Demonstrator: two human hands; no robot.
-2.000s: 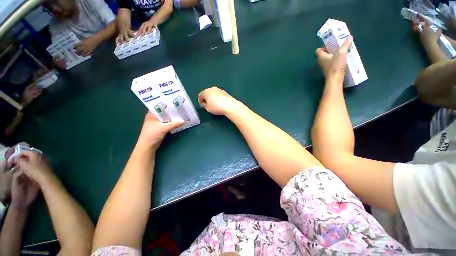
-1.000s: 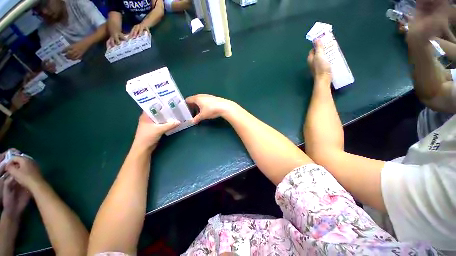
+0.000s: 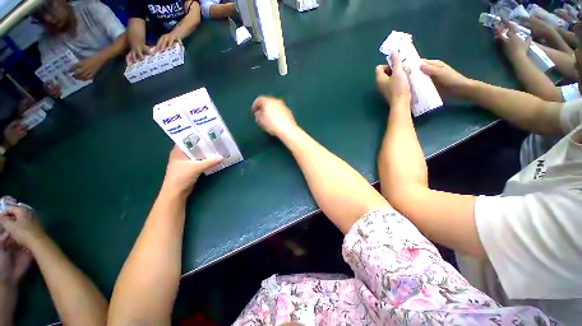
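Observation:
A carton pair (image 3: 199,130), two white boxes side by side with blue lettering and small product pictures on the front, stands upright and slightly tilted above the dark green bench. My left hand (image 3: 186,167) holds it at its lower part, thumb across the front; the other fingers are hidden behind. My right hand (image 3: 273,116) is to the right of the cartons, not touching them, over the bench. Its fingers are curled and nothing shows in it.
The green bench top (image 3: 319,108) runs across. At right a neighbour's hands hold white cartons (image 3: 418,83). Across the bench one person presses on a carton row (image 3: 155,63) and another holds cartons (image 3: 62,73). A shelf post (image 3: 281,38) stands at top. Another neighbour's hands are at left.
My right hand touched the cartons' right side a second ago and is now apart from it. My left hand still holds the pair. The right neighbour's second hand has come onto their cartons.

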